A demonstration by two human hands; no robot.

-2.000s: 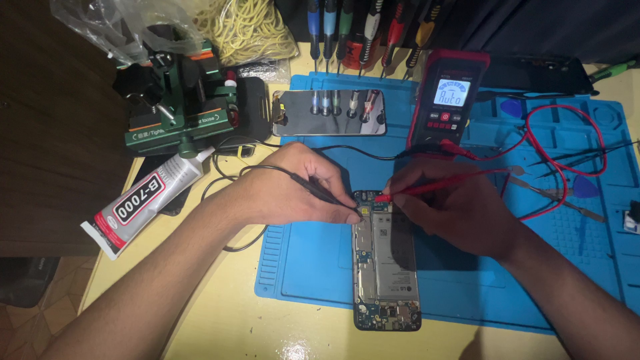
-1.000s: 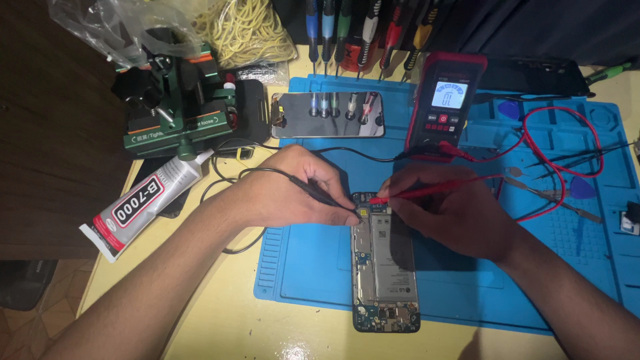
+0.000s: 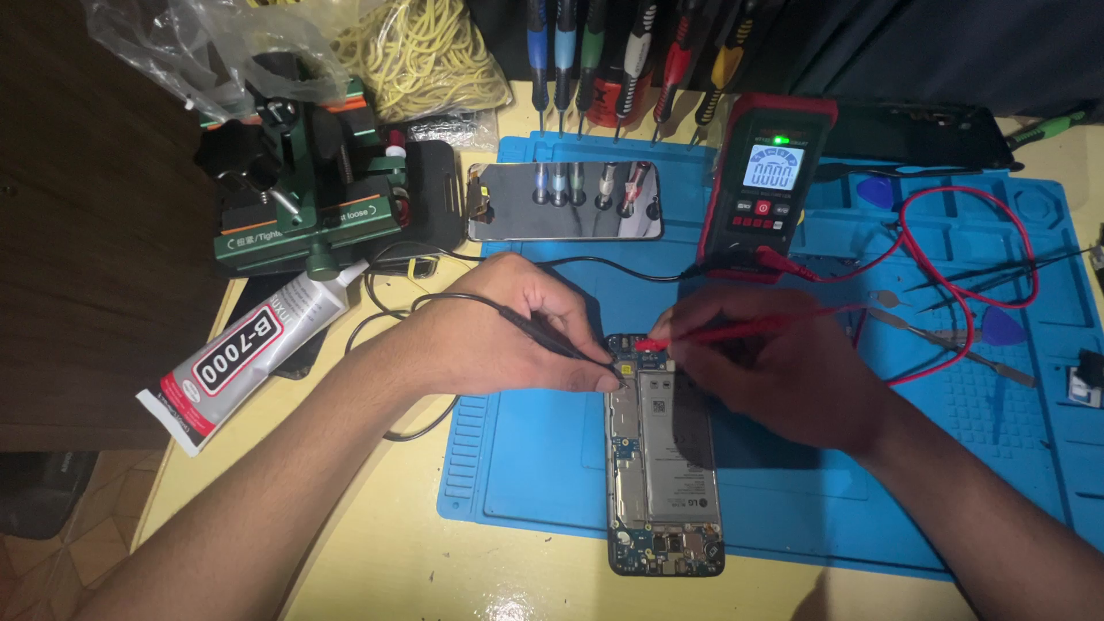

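Note:
An opened LG smartphone point(image 3: 628, 483) lies with its circuit board and battery point(image 3: 673, 440) exposed, partly over the front edge of a blue silicone repair mat point(image 3: 535, 483). My left hand point(image 3: 517, 336) grips a black multimeter probe point(image 3: 548, 336), its tip at the upper left of the board. In my right hand point(image 3: 759, 362) is a red multimeter probe point(image 3: 733, 332), pointing at the top of the board; whether its tip touches cannot be told. Behind, a digital multimeter point(image 3: 763, 190) leans upright with a lit display reading about zero and a green light on.
A phone screen point(image 3: 565, 216) lies behind my left hand. At left are a B-7000 glue tube point(image 3: 250, 354) and a green clamp holder point(image 3: 310, 224). Several screwdrivers point(image 3: 634, 69) stand at the back. Red test lead point(image 3: 970, 302), tweezers point(image 3: 992, 280) and metal spudgers point(image 3: 949, 345) lie at right.
The multimeter's display has changed from an auto mode sign to a numeric reading, and its green light has come on. The black probe's tip has moved slightly down the board.

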